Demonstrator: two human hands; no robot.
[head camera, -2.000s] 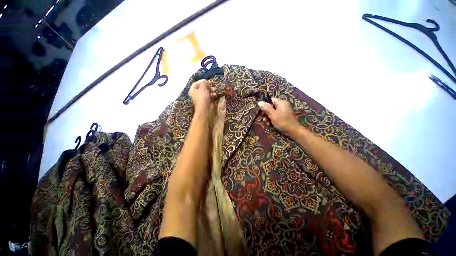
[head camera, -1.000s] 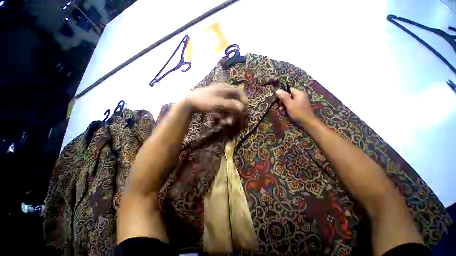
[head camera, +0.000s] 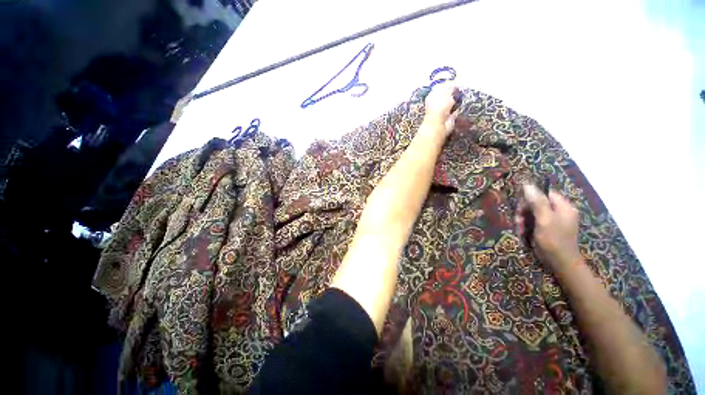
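Note:
A dark brown batik shirt (head camera: 502, 293) with cream, gold and red motifs lies spread in front of me. A hanger hook (head camera: 443, 75) stands out at its neck. My left hand (head camera: 441, 106) is closed on the collar just below the hook. My right hand (head camera: 550, 220) is over the right front, slightly blurred, with fingers curled. A dark patch shows beside its fingers, but I cannot tell if it is a tool or shadow. A little pale lining (head camera: 403, 351) shows low down beside my left sleeve. The front is otherwise closed over it.
More shirts of the same print (head camera: 209, 254) lie bunched at the left, with hooks (head camera: 246, 131) showing. A loose thin hanger (head camera: 340, 77) lies on the white table (head camera: 564, 54). A long dark rod (head camera: 332, 48) crosses the table's far side. A dark area lies beyond the left edge.
My left hand has moved from the front opening up to the collar by the hook. My right hand has moved down and right. The lining is now mostly covered. The view has shifted left.

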